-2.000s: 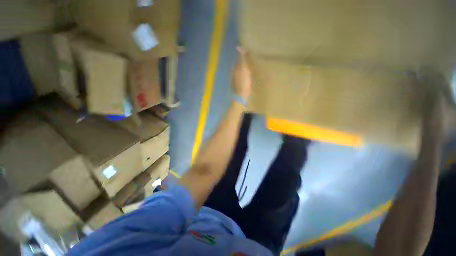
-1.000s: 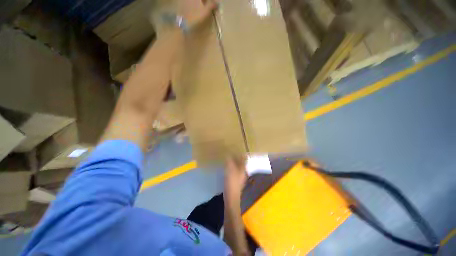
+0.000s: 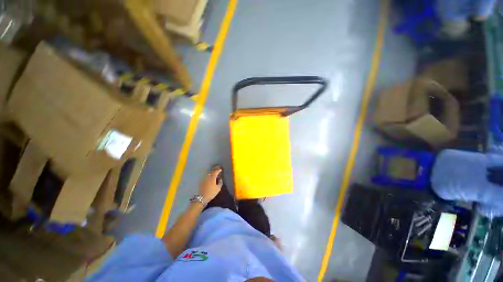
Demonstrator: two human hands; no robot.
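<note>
The yellow platform trolley (image 3: 261, 156) stands on the grey floor in front of my legs, its deck bare and its black U-shaped handle at the far end. My left hand (image 3: 212, 183), with a band at the wrist, hangs low left of the deck. It holds nothing that I can see and does not touch the trolley. My right hand (image 3: 277, 241) shows only as a small blurred part beside my right leg, below the deck; its fingers cannot be made out.
Brown cartons (image 3: 63, 102), some with open flaps, are stacked on the left. Yellow lane lines (image 3: 190, 136) run on both sides of the trolley. On the right are an open carton (image 3: 392, 110), a blue stool (image 3: 403, 166), a person's blue sleeve (image 3: 460, 175) and a tray with metallic-looking parts.
The carton that was between my hands is out of them. My arms have dropped to my sides. The view has turned, and the trolley now shows whole, straight ahead.
</note>
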